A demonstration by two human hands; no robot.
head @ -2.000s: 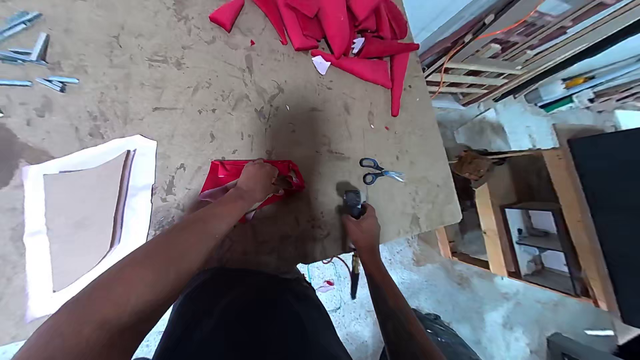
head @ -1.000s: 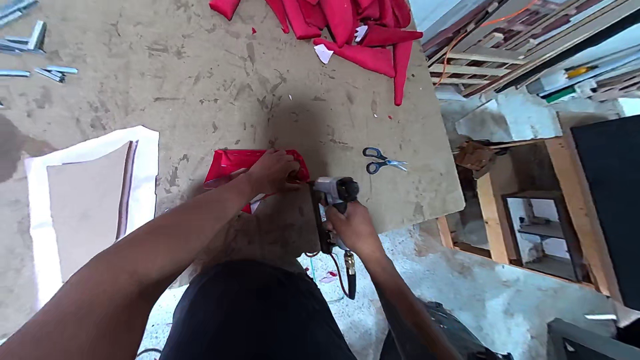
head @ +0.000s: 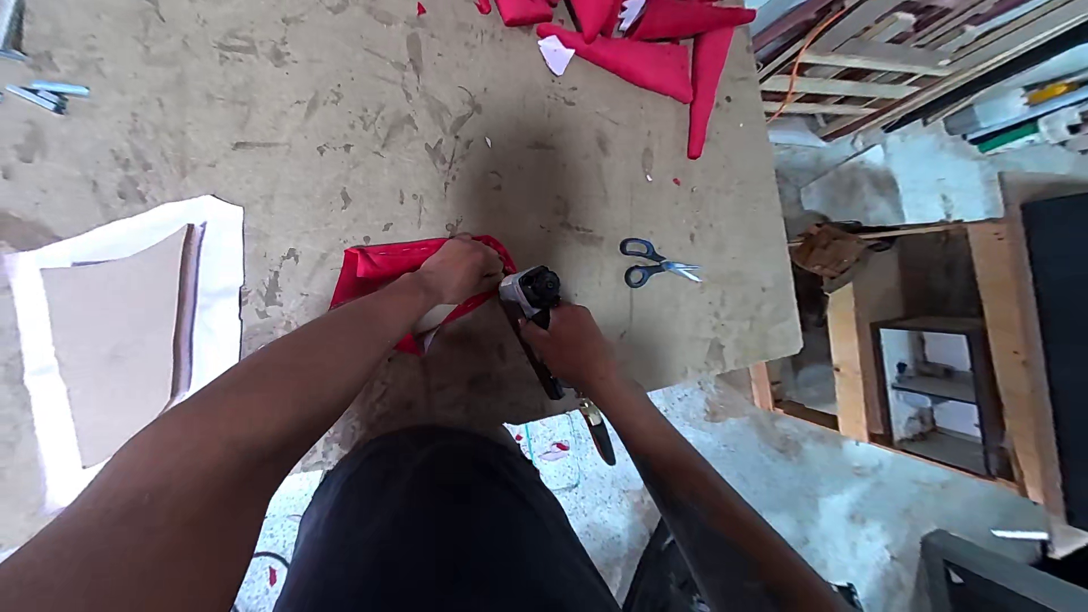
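Observation:
A small panel wrapped in red fabric (head: 387, 262) lies near the table's front edge. My left hand (head: 463, 270) grips its right part, fingers on the folded red edge; part of the panel is hidden under my forearm. In my right hand (head: 571, 338) is a pneumatic staple gun (head: 529, 293), its nose touching or very close to the panel's right edge. An air hose fitting (head: 593, 416) hangs below the gun. Scissors with dark blue handles (head: 653, 263) lie to the right, blades apart. White fabric (head: 223, 255) under a beige board (head: 115, 331) rests at the left.
Stuffed red fabric pieces (head: 633, 64) are piled at the table's far side. Metal staple strips (head: 42, 95) lie at the upper left. Beyond the right edge of the table (head: 786, 306) stand a wooden frame (head: 848, 361) and slatted wooden pieces (head: 850, 83).
Two seconds ago the staple gun was apart from the red panel, below the scissors; my right hand has brought it left to the panel's edge. My left hand has stayed on the red fabric.

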